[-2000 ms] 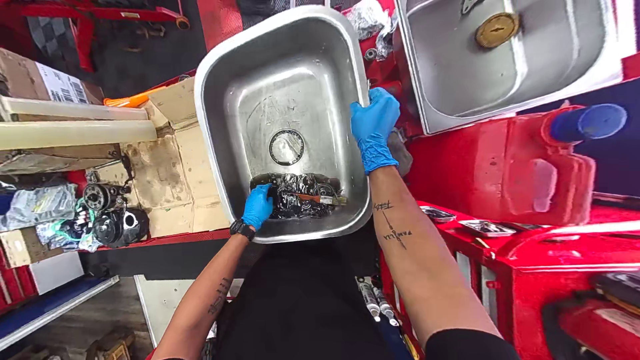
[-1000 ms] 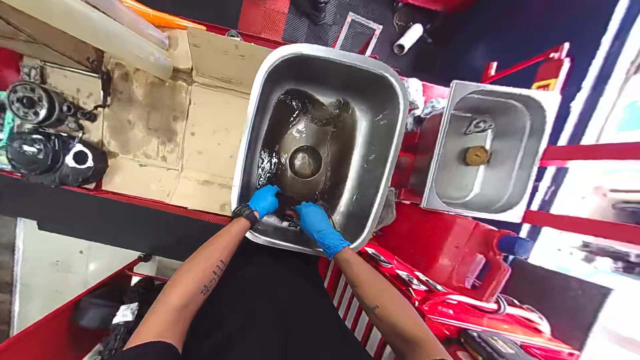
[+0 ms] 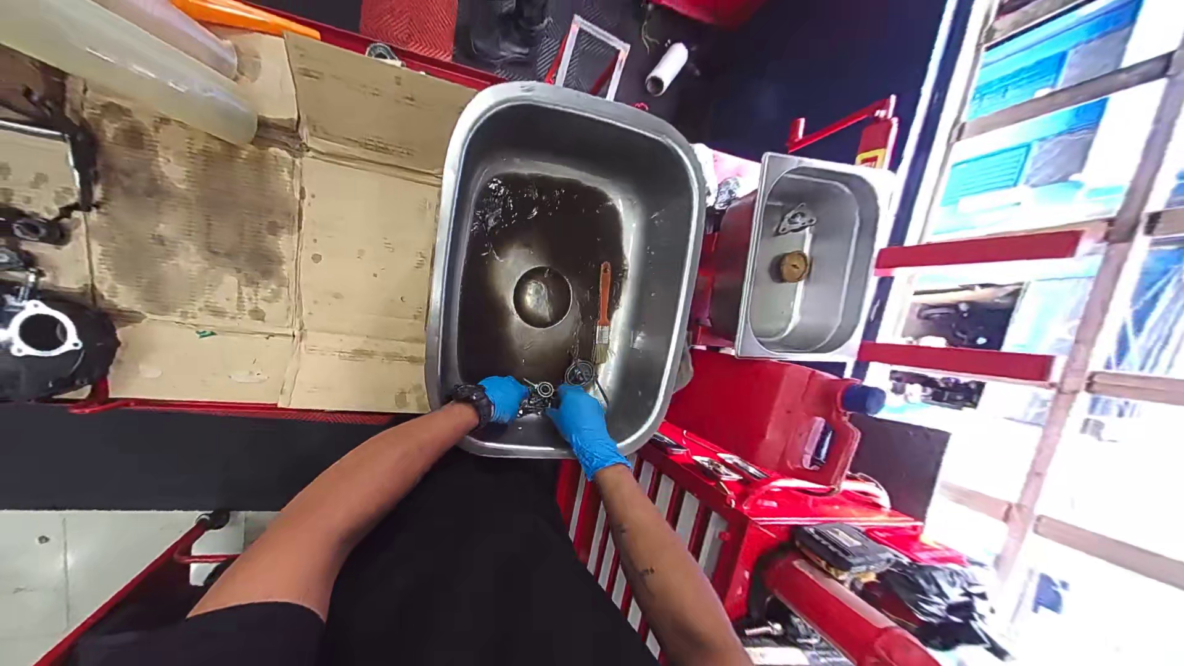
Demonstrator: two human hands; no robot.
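Note:
A large stainless steel basin [image 3: 680, 277] holds dark liquid. Inside it, near the close rim, my left hand [image 3: 502, 399] and my right hand [image 3: 581, 421], both in blue gloves, are on either side of small metal parts [image 3: 539, 396]. The fingers of both touch these parts; their exact grip is partly hidden. A round metal part [image 3: 581, 373] lies just beyond my right fingers. A paintbrush with an orange handle [image 3: 604, 294] rests on the basin floor, bristles toward my right hand.
Stained cardboard [image 3: 370, 250] lies left of the basin, with engine parts [image 3: 46, 342] at its far left. To the right stand a smaller steel basin [image 3: 754, 277] holding a round brass-coloured part [image 3: 794, 266], and a red jug [image 3: 758, 407] with a blue cap.
My right hand has moved from the large basin's right rim down into the basin beside my left hand. The dark liquid, earlier pooled near my left hand, has spread across the floor.

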